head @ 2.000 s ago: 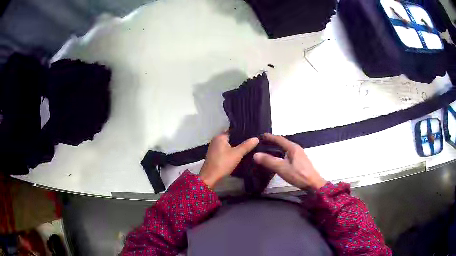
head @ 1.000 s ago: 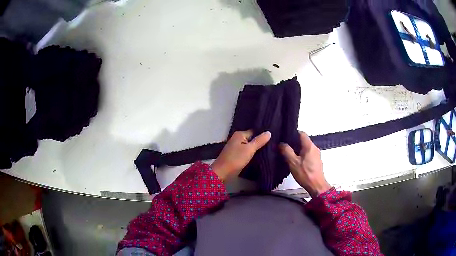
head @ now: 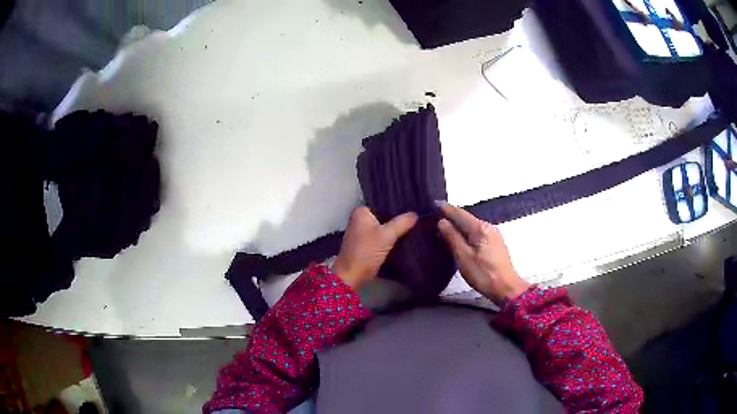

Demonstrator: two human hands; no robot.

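Note:
A stack of dark cut panels is held up in front of me, its layered edges facing upward and fanned at the far end. My left hand grips its left side, with the thumb on the layers. My right hand grips its right side, with fingertips at the stack's edge. A long dark tie strip lies across the white table and passes behind or under the stack. Its left end is folded over near the table's front edge. The fingers behind the stack are hidden.
Dark fabric stacks lie at the left. Another dark stack is at the far edge. A large blue cutting die rests on dark fabric at upper right. A small blue cutting die lies at right. Faint markings show on the table.
The stack was spread wider a second ago; it is now squeezed narrower, with more layered edges showing. Both hands have shifted with it. The strip remains across the table.

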